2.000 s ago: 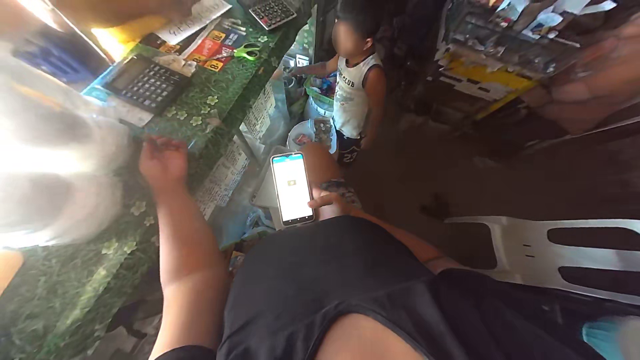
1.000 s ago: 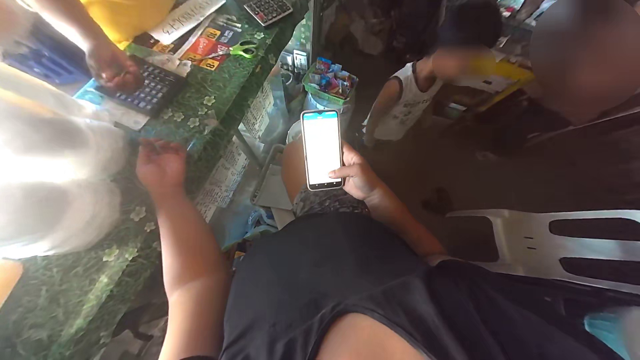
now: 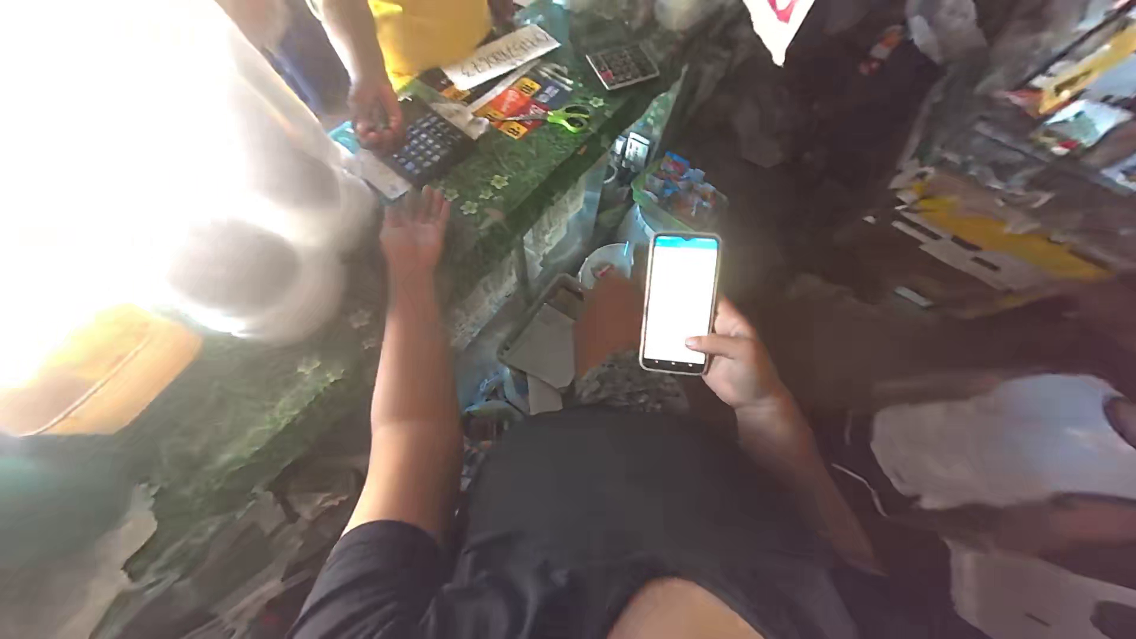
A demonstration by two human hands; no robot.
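My right hand (image 3: 737,355) holds a smartphone (image 3: 680,302) upright in front of my torso, thumb on the lower right of its bright screen. My left hand (image 3: 415,232) rests on the green floral-covered counter (image 3: 524,169), its fingers loosely apart and nothing seen in it. Just beyond those fingers lies a large dark calculator (image 3: 430,146). Another person's hand (image 3: 377,115) is over the calculator's left side. Green-handled scissors (image 3: 568,117) lie farther along on red and yellow packets (image 3: 515,105).
A second calculator (image 3: 623,66) sits near the counter's far edge, beside a strip of paper with writing (image 3: 503,55). Below the counter stand a tub of small packets (image 3: 679,191) and a white bucket (image 3: 608,262). A white plastic chair (image 3: 1003,439) is at right. Hazy white plastic (image 3: 257,222) covers the left.
The child seen earlier beside the tub moved right and is no longer plainly visible. The phone in my right hand moved rightward from two seconds ago. Another person's hand came over the calculator.
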